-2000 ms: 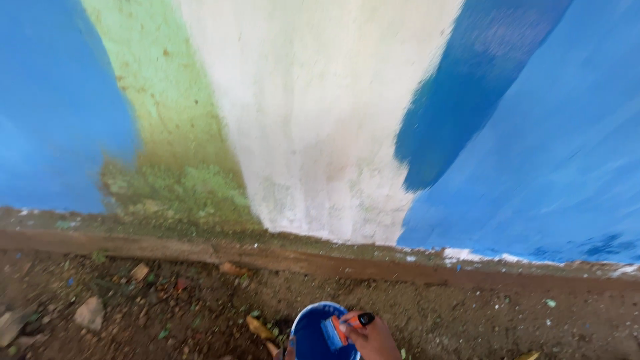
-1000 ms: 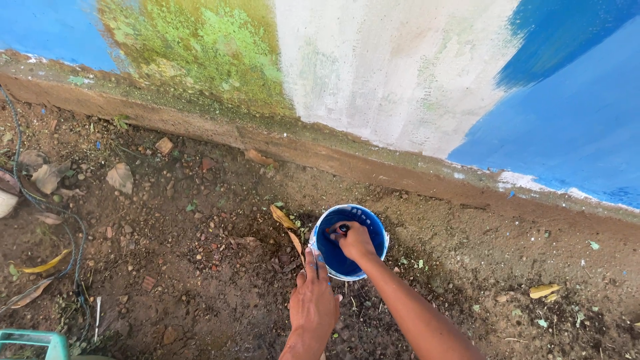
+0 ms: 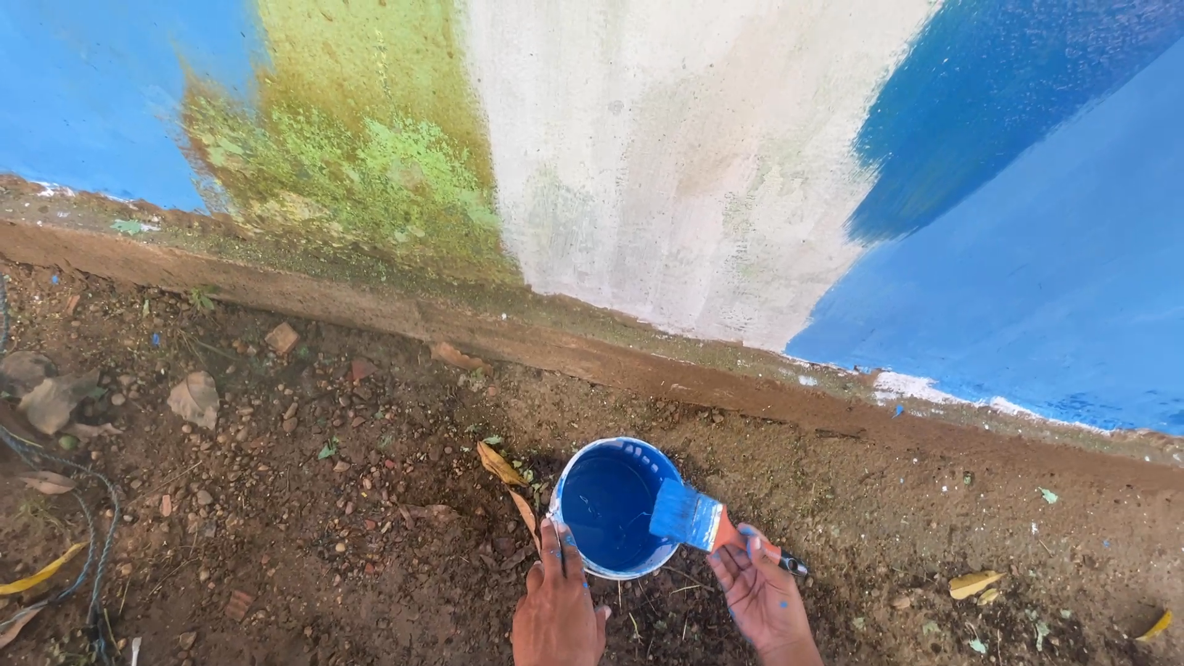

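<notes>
A white plastic bucket [image 3: 555,502] with blue paint [image 3: 606,509] in it stands on the soil. My left hand [image 3: 559,606] rests its fingers on the bucket's near left rim. In my right hand [image 3: 760,592] is a paintbrush [image 3: 689,516] with an orange and black handle; its bristles are coated in blue and lie over the right side of the bucket. Beyond rises a wall with a whitish band [image 3: 666,166], a mossy green patch [image 3: 370,176], a darker blue stroke [image 3: 962,120] and lighter blue areas [image 3: 1036,296].
A low ledge [image 3: 592,356] runs along the foot of the wall. Dry leaves [image 3: 195,400] and small stones are scattered over the soil. A thin rope [image 3: 97,555] lies at the far left. A yellow leaf [image 3: 974,584] lies right of my right hand.
One second ago my right hand was inside the bucket; now it is outside to the right, with the brush in view. My left hand stays at the rim.
</notes>
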